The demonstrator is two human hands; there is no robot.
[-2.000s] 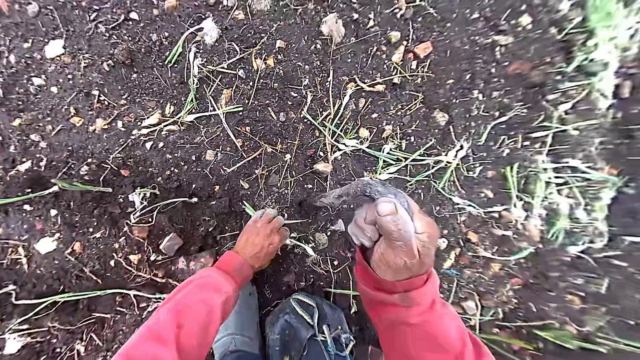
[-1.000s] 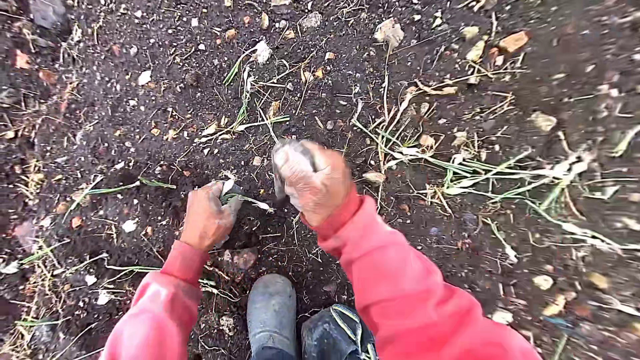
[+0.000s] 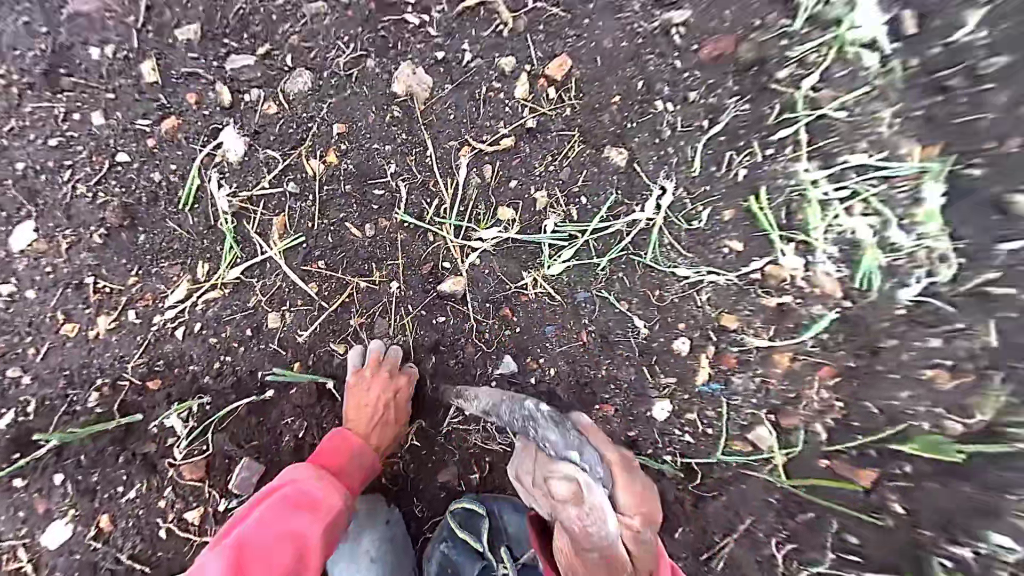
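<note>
My right hand (image 3: 588, 488) grips a grey, soil-caked pointed tool (image 3: 524, 420), which could be of wood, horn or metal; its tip points left and touches or nearly touches the dark soil. To its left my left hand (image 3: 380, 400) rests on the ground, back up, with its fingertips at the soil; whether it holds anything is hidden. Just left of those fingers lies a short green seedling (image 3: 300, 376). Green and white onion-like seedlings (image 3: 560, 240) lie loosely across the soil beyond both hands.
Two shoes stand below my hands, a grey boot (image 3: 372, 540) and a dark laced shoe (image 3: 480, 536). Small stones (image 3: 412, 82) and dry roots are scattered over the soil. A denser heap of seedlings (image 3: 872, 216) lies at the right. More seedlings (image 3: 80, 432) lie at the left.
A second ago my left hand held a seedling and my right hand with the tool was close beside it. The hands are now farther apart, the left one down at the soil.
</note>
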